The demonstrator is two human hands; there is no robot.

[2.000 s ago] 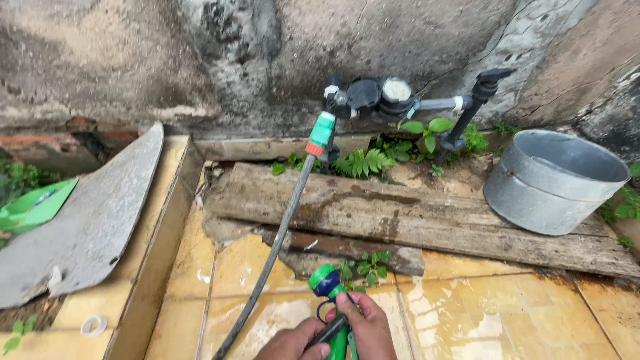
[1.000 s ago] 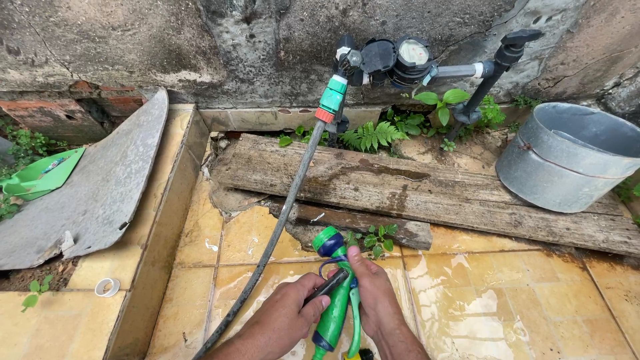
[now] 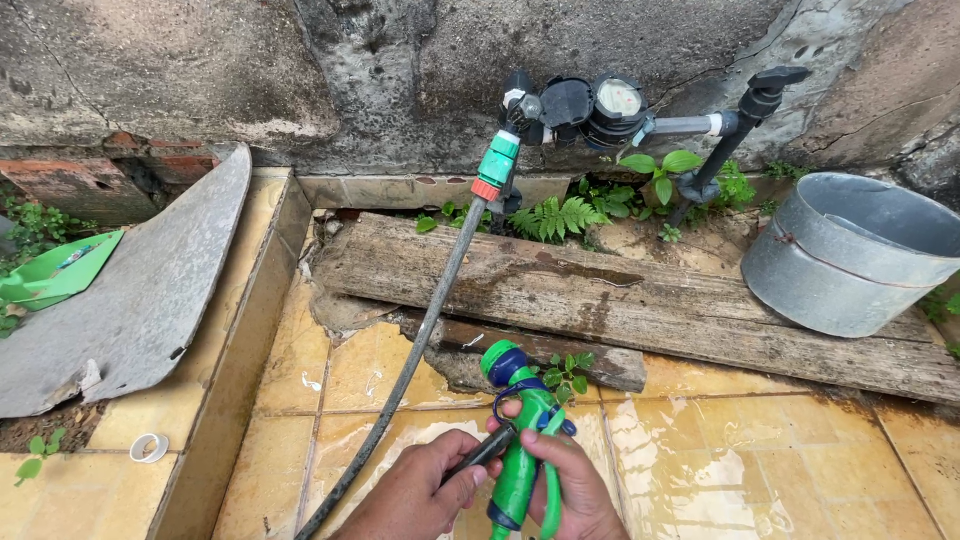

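Observation:
My right hand (image 3: 574,480) holds a green and blue hose spray nozzle (image 3: 517,450), its round head pointing up and to the left. Pinched between the thumb and fingers of my left hand (image 3: 431,487) is a short black rod-like piece (image 3: 484,452), perhaps a hose end, that overlaps the nozzle body. Left of both hands a grey hose (image 3: 420,345) runs up to a green and orange hose connector (image 3: 495,166), which is fitted at a black tap (image 3: 521,105) by the wall. The lower end of the nozzle reaches the bottom edge of the view.
A water meter (image 3: 619,101) sits on the pipework, right of the tap. Weathered wooden planks (image 3: 600,296) lie along the wall, with a metal bucket-like container (image 3: 847,262) at their right. Wet yellow tiles (image 3: 697,457), a raised ledge (image 3: 225,375), a bent grey sheet (image 3: 142,307) and a green dustpan (image 3: 71,274) are around.
The nozzle and both hands have come further up into view since two seconds ago. The nozzle stays in my right hand and the black piece in my left.

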